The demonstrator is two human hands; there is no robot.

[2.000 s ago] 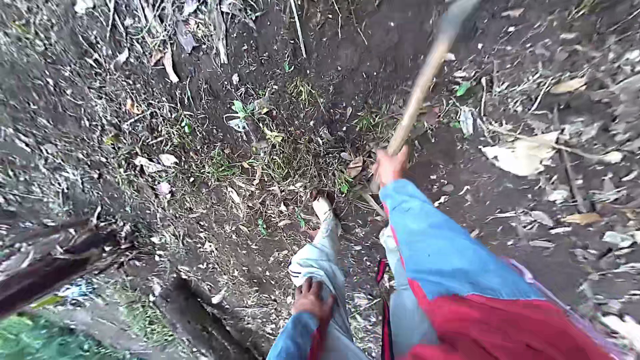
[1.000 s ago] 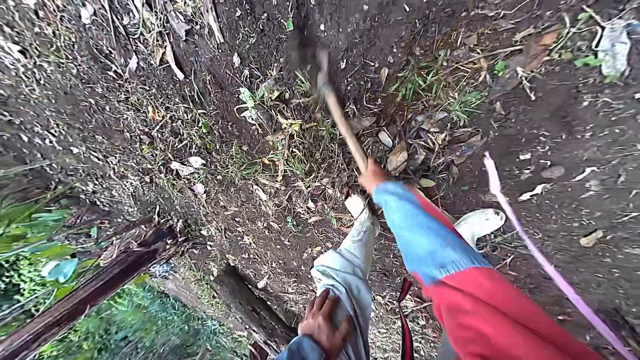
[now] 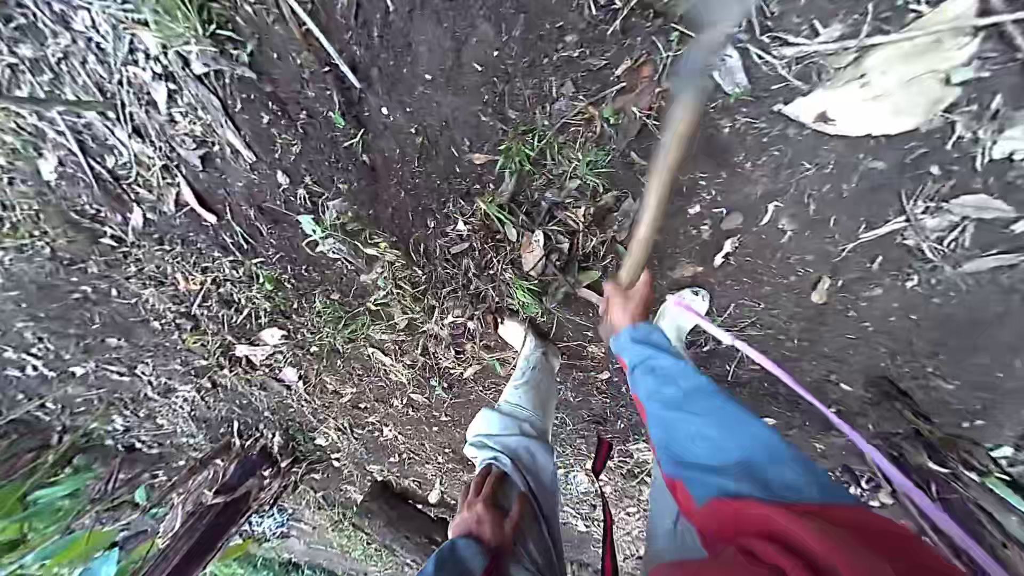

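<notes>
My right hand (image 3: 626, 304) grips the lower end of a wooden tool handle (image 3: 660, 184), in front of my right leg. The handle slants up and to the right, and the blurred grey head (image 3: 714, 28) of the tool is at the top edge; its kind cannot be told. My left hand (image 3: 486, 512) rests with spread fingers on my left trouser leg, near the knee, and holds nothing. Around the middle of the view, a patch of grass tufts (image 3: 520, 156) and dry leaves lies on the dark soil.
A dark log (image 3: 212, 512) lies at the lower left by green leaves, with another log (image 3: 400, 516) beside my left leg. A pink-purple cord (image 3: 840, 424) runs to the lower right. A large pale dry leaf (image 3: 888, 88) lies at the upper right.
The tool has swung from low over the soil, a second ago, to the upper right, still in my right hand. My left hand has stayed on the leg.
</notes>
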